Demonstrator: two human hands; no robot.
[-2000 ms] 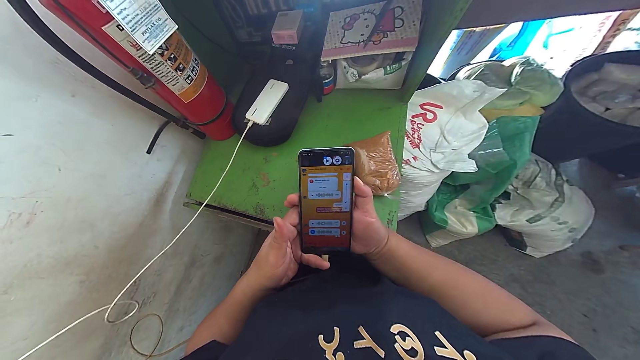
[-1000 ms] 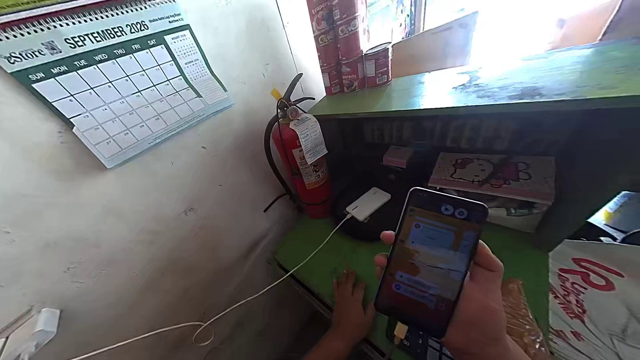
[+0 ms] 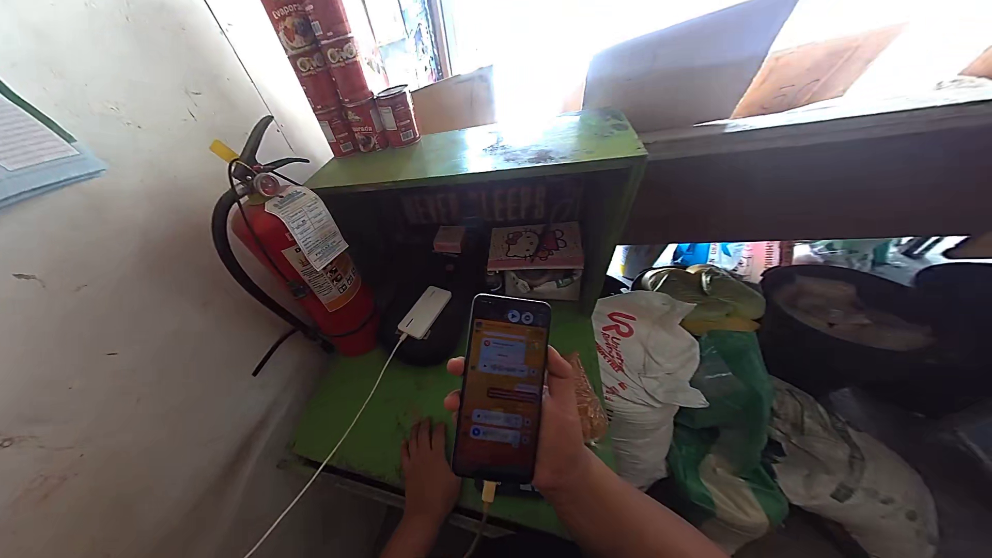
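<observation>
A smartphone (image 3: 502, 387) stands upright in my right hand (image 3: 564, 434), its lit screen facing me and a cable plugged into its lower end. My left hand (image 3: 428, 465) lies palm down on the green wooden desk (image 3: 349, 418), fingers apart, just left of the phone. Beyond the phone, a white power bank (image 3: 425, 312) with a white cable rests on a black case (image 3: 422, 350). A clear bag of brown granules (image 3: 589, 403) lies partly hidden behind my right hand.
A red fire extinguisher (image 3: 310, 271) stands against the wall at left. Red cans (image 3: 397, 116) are stacked on the green shelf (image 3: 480, 155). A decorated box (image 3: 535, 248) sits inside it. White sacks (image 3: 639, 372), a green bag (image 3: 721, 426) and a black tub (image 3: 845, 341) are at right.
My left hand has left the phone, which both hands held two seconds ago, and now rests on the desk. My right hand keeps the phone. The view has swung up, left, then partly back right.
</observation>
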